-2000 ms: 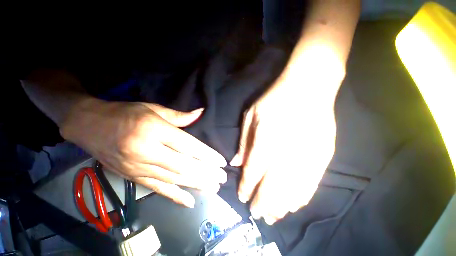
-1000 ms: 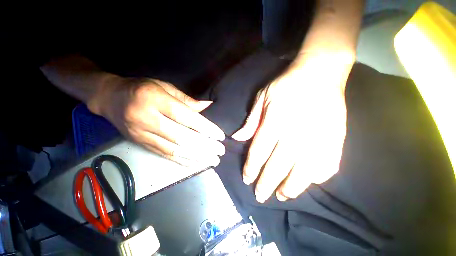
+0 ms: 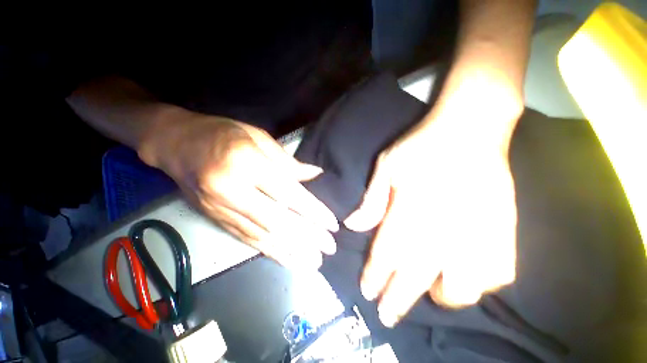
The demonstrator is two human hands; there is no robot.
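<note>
A dark garment piece lies over the machine bed at centre and right, with soft folds at lower right. My left hand lies with its fingertips at the cloth's left edge; whether they pinch it I cannot tell. My right hand rests on the cloth, fingers bent and thumb towards my left fingertips, overexposed by glare; its grip is hidden. The shiny presser foot area, with a blue spot, is at lower centre, just below my fingers. The needle itself cannot be made out.
Scissors with red and dark green loops stand at lower left, blades towards a pale block. A blue basket is below the table edge at left. A bright yellow shape fills the right edge. The pale table shows beneath my left hand.
Both hands first moved up, then slightly down and right over the last second. The cloth has shifted and turned; the seam strip seen earlier at right is out of sight, and more table shows at left.
</note>
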